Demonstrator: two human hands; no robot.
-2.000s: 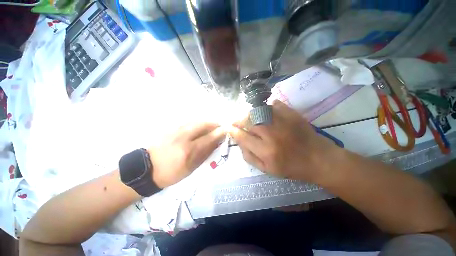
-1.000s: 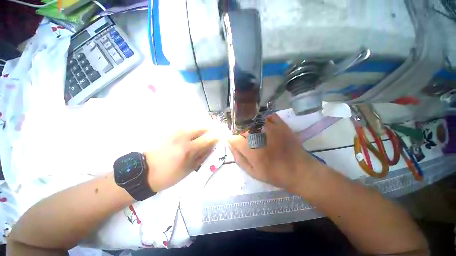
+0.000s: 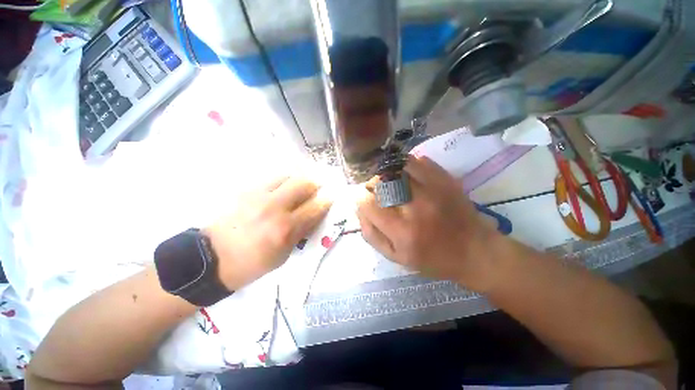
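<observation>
White fabric with small red cherry prints (image 3: pixel 263 335) lies on the machine table and hangs over its front edge; much of it is lost in glare. My left hand (image 3: pixel 263 228), with a black watch on the wrist, presses flat on the fabric left of the needle area. My right hand (image 3: pixel 427 221) is at the fabric just right of the needle area, fingers bent, partly behind a ribbed metal knob (image 3: pixel 394 192). The sewing machine head (image 3: pixel 267 65), white with a blue stripe, stands above my fingertips. Glare hides the needle, the presser foot and whether my right fingers pinch the cloth.
A calculator (image 3: pixel 126 84) lies at the upper left, beside green items (image 3: pixel 84 19). Orange-red handled shears (image 3: pixel 583 206) lie at the right, near white paper (image 3: pixel 449 148) and a purple strip (image 3: pixel 499 166). A blue handle (image 3: pixel 495 219) shows behind my right wrist. A ruler strip (image 3: pixel 381 305) runs along the front edge.
The view has shifted between frames. My left hand now sits slightly further from my right hand, with a wider gap between the fingertips. Both hands stay at the fabric.
</observation>
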